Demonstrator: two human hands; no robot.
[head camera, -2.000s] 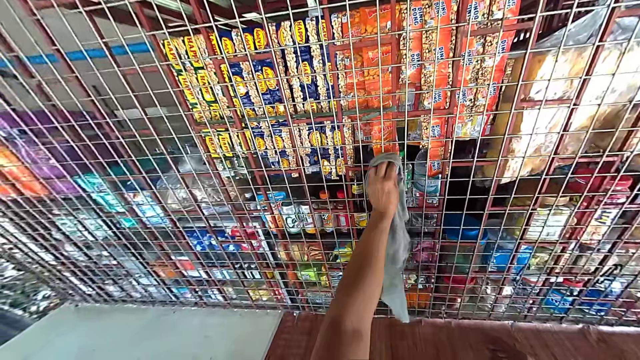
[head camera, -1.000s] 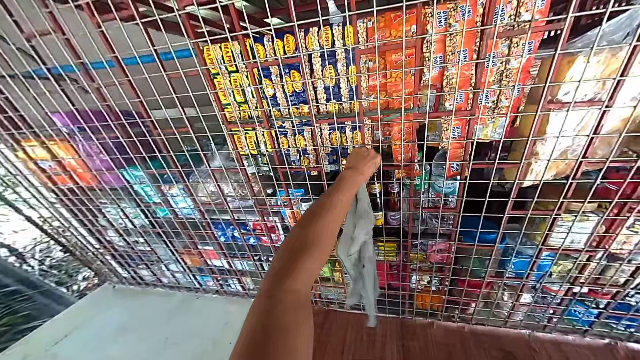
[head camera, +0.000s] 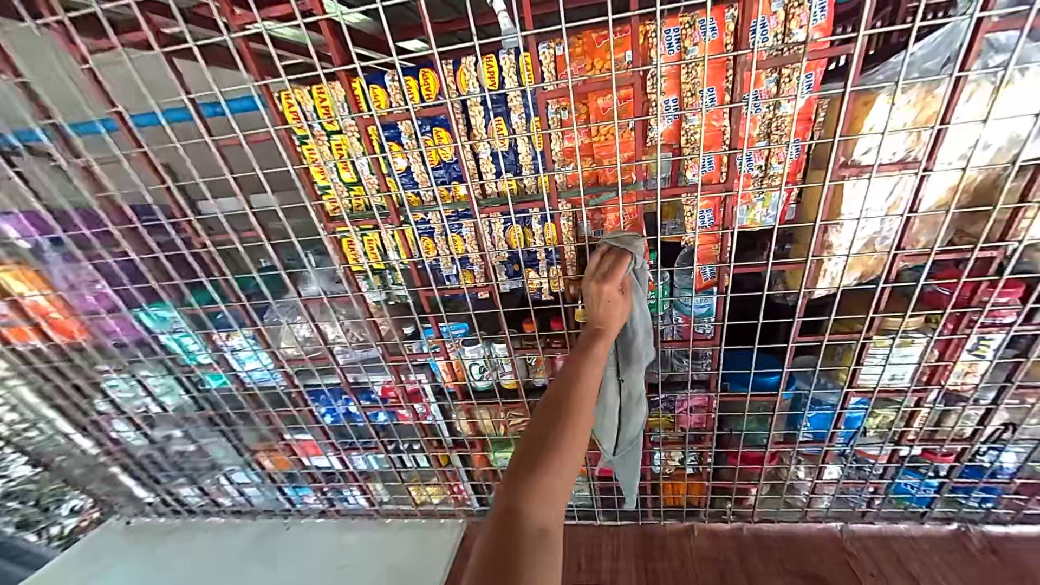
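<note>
A single bare arm reaches up from the bottom centre, and my left hand (head camera: 608, 284) is closed on a grey cloth (head camera: 624, 390) at the wire mesh grille (head camera: 756, 325). The cloth hangs from the fist in a long fold down the right side of the wrist, its tip near the grille's lower edge. Behind the mesh, just above the hand, hang strips of orange snack packets (head camera: 611, 134); blue and yellow snack packets (head camera: 500, 154) hang to the upper left. The fingertips are partly hidden by the cloth. My right hand is not in view.
Shelves behind the grille hold plastic bottles (head camera: 693, 305), a blue basin (head camera: 756, 372) and lidded jars (head camera: 894, 349). A large clear bag of goods (head camera: 886, 162) hangs at the right. Below the grille run a pale ledge (head camera: 284, 552) and a reddish-brown wooden surface (head camera: 780, 552).
Holding the cloth throughout, my left hand moved left along the mesh from beneath the orange packets, then came back to the right. The view has shifted slightly.
</note>
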